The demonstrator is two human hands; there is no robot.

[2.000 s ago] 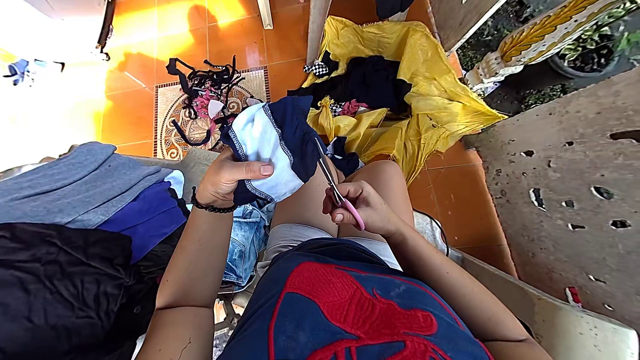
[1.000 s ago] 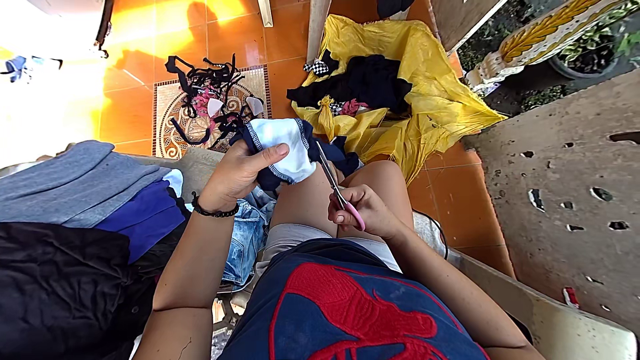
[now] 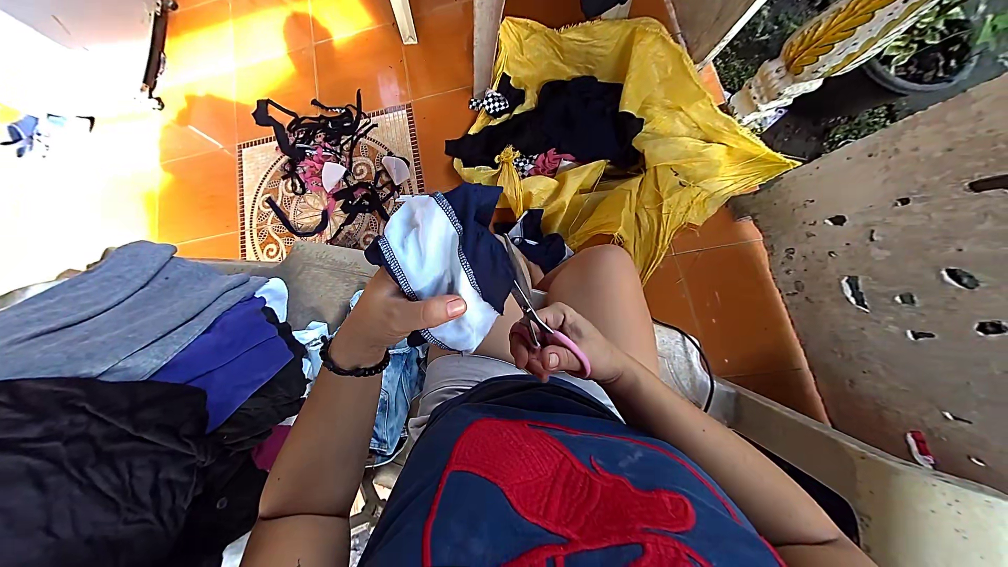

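My left hand (image 3: 398,315) grips a white and navy fabric piece (image 3: 433,264) with overlocked seams, thumb on top of the white part. Navy cloth hangs from its right side, over my lap. In my right hand (image 3: 563,346) is a pair of scissors (image 3: 535,319) with pink handles, the fingers in the loops. The blades point up and away, at the right edge of the navy cloth; whether they touch it I cannot tell. Another dark and white cloth (image 3: 543,242) lies just beyond, near my knees.
Folded grey cloth (image 3: 118,315), blue cloth (image 3: 236,354) and black clothing (image 3: 94,465) are stacked at the left. Black and pink fabric scraps (image 3: 327,169) lie on the patterned floor tile. Ahead is an open yellow sack (image 3: 685,150) with dark cloth. A pitted panel (image 3: 882,299) stands at the right.
The fabric in my left hand has been turned, and more navy cloth now shows beside the white part than a second ago. The scissors have stayed in my right hand, in nearly the same place.
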